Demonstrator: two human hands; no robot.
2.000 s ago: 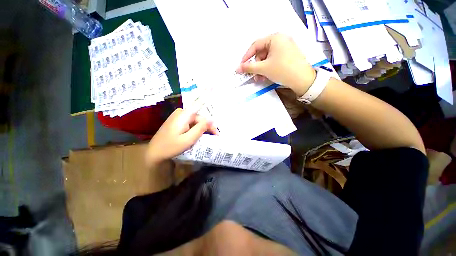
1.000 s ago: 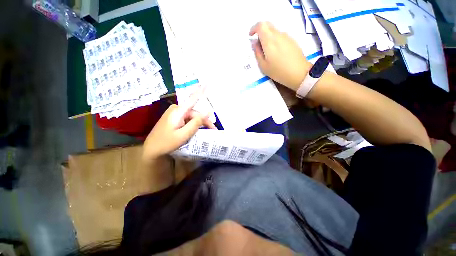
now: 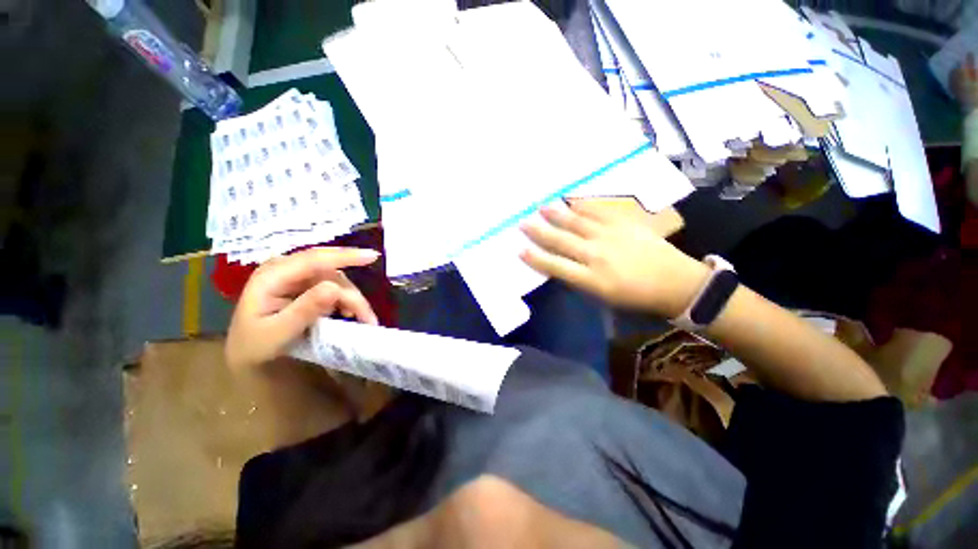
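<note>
My left hand (image 3: 300, 306) holds a bent white barcode label sheet (image 3: 413, 362) over my lap, its printed side facing down toward me. My left index finger points out toward the flat box. My right hand (image 3: 606, 257) lies with its fingers apart and palm down on the near right flap of a flat white box (image 3: 493, 129) with a blue stripe. No label shows at its fingertips. The box lies on the table with its near flaps over the edge. Whether my right fingers grip the flap cannot be told.
A fanned stack of label sheets (image 3: 281, 177) and a plastic bottle (image 3: 172, 62) are at the left. A stack of flat boxes (image 3: 740, 91) is at the right. A brown carton (image 3: 177, 440) stands lower left. Another person's hand (image 3: 968, 80) shows far right.
My right hand has come down from the box's middle to its near right flap. My left hand moved left and down with the sheet, away from the box. The box has turned a little.
</note>
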